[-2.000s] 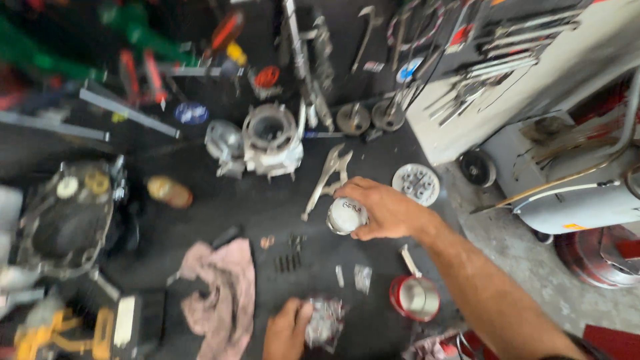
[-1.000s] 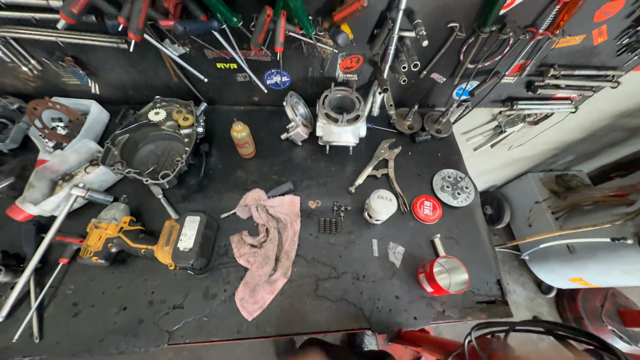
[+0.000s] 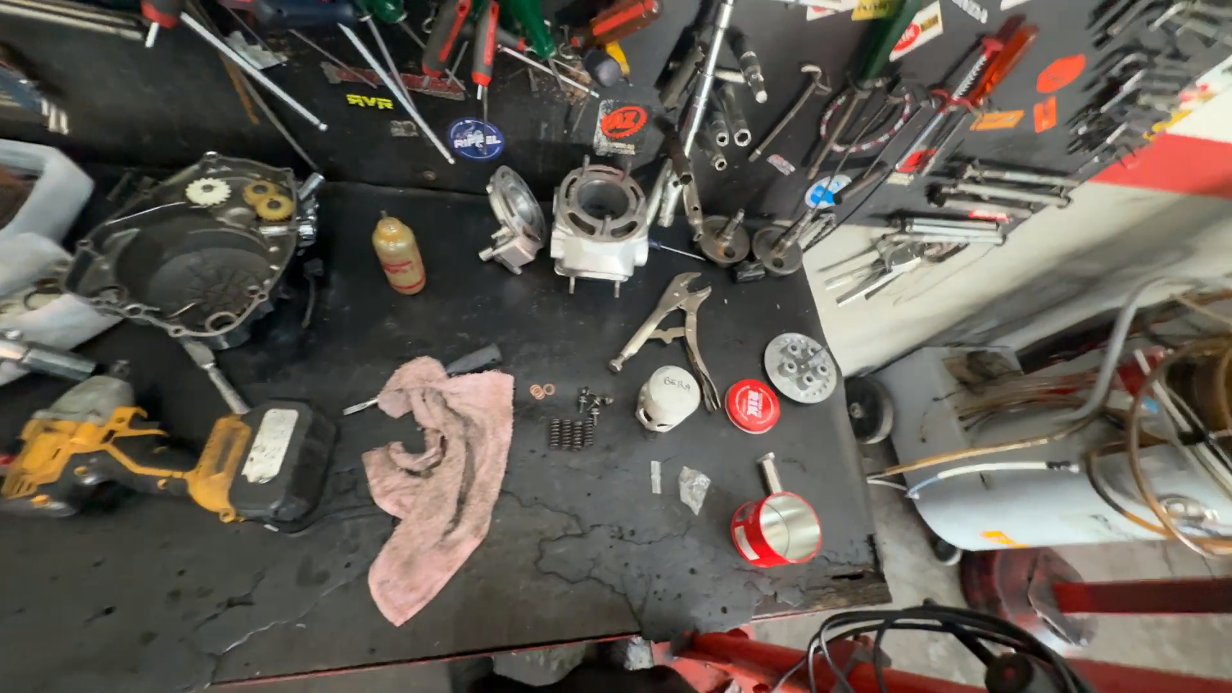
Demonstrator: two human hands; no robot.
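Neither of my hands is in view. A piston (image 3: 668, 397) with handwriting on its crown stands on the black workbench, close to locking pliers (image 3: 674, 327). To its right lie a red round lid (image 3: 752, 405) and a round metal clutch part (image 3: 800, 368). An open red tin (image 3: 778, 528) rests nearer the front, below a small metal pin (image 3: 769, 474). Left of the piston are several coil springs (image 3: 571, 433), small bolts (image 3: 594, 401) and copper-coloured washers (image 3: 542, 391). A small clear plastic bag (image 3: 693, 489) lies in front of the piston. A pink rag (image 3: 443, 472) partly covers a screwdriver.
Behind stand an engine cylinder (image 3: 599, 226), a cylinder head (image 3: 518, 219) and a bottle (image 3: 398, 255). At left are an engine cover (image 3: 197, 255) and a yellow-black cordless impact wrench (image 3: 173, 457). Tools hang on the back panel; a grey tank (image 3: 1020, 500) stands beyond the right edge.
Two seconds ago my right hand was on the piston and my left hand was at a clear plastic bag; both have left the view. The camera view has shifted.
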